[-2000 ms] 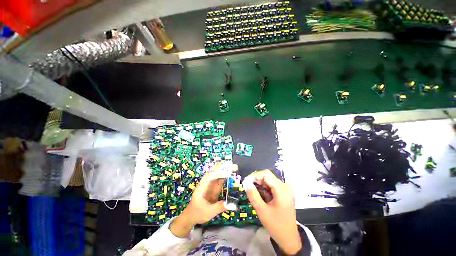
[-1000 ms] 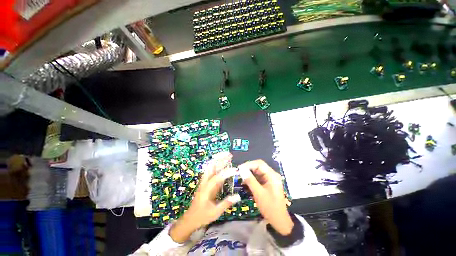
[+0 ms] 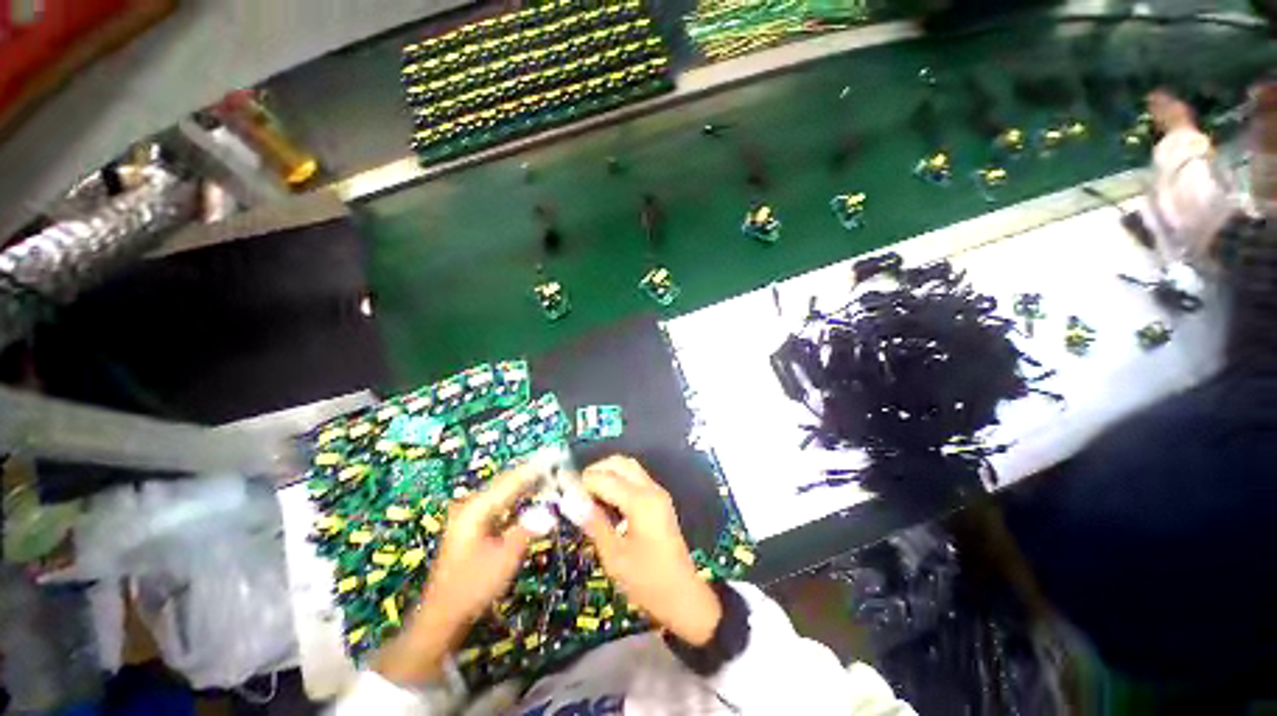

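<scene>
My left hand (image 3: 485,543) and my right hand (image 3: 639,539) meet over the pile of green circuit boards (image 3: 367,560) with yellow blocks. Pale fingertip covers show on both. A small pale part (image 3: 559,483) is between the fingertips; it is blurred, and the fingers hide most of it. A single board (image 3: 599,421) lies on the black mat (image 3: 637,367) just beyond my right hand. A tangled heap of black leads (image 3: 903,371) lies on the white sheet (image 3: 742,462) to the right.
Boards with black leads (image 3: 658,284) are spaced out on the green conveyor belt (image 3: 462,266). Rows of stacked boards (image 3: 539,70) and green-yellow wires (image 3: 770,21) are on the far shelf. Another person's hand (image 3: 1174,119) reaches over the belt at right. A clear plastic bag (image 3: 210,588) hangs at left.
The view has turned right, so the bench appears shifted left. Another person's arm has come into view at right. My hands stay together over the boards, fingertips closer around the small part.
</scene>
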